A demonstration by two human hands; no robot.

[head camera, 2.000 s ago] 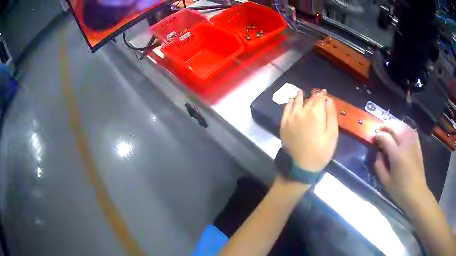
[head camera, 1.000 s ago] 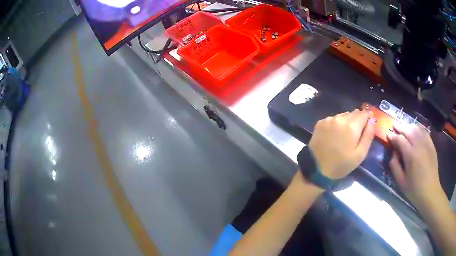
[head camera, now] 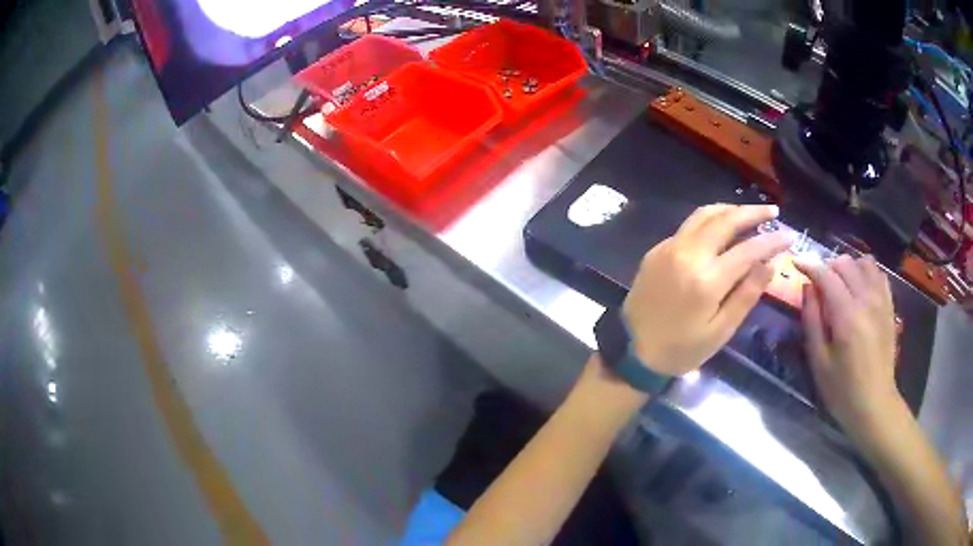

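An orange-brown carrier strip lies on the black work pad, mostly covered by my hands. My left hand, with a dark wristband, reaches over the strip's left part. Its fingertips are at a clear parts holder just behind the strip; whether they pinch a small part cannot be seen. My right hand grips the strip from the front, fingers on its top. A bit of orange shows beyond its right side. Small metal dots show on the strip between my hands.
A black microscope or camera head stands over the pad's back right. Another brown strip lies along the back edge. Red bins stand at the left on the metal bench, one with small metal pieces. A monitor is at upper left.
The carrier strip has moved right along the pad, out from beside the white patch. My left hand moved right with it, and its fingers now reach over toward the clear holder. The view has shifted.
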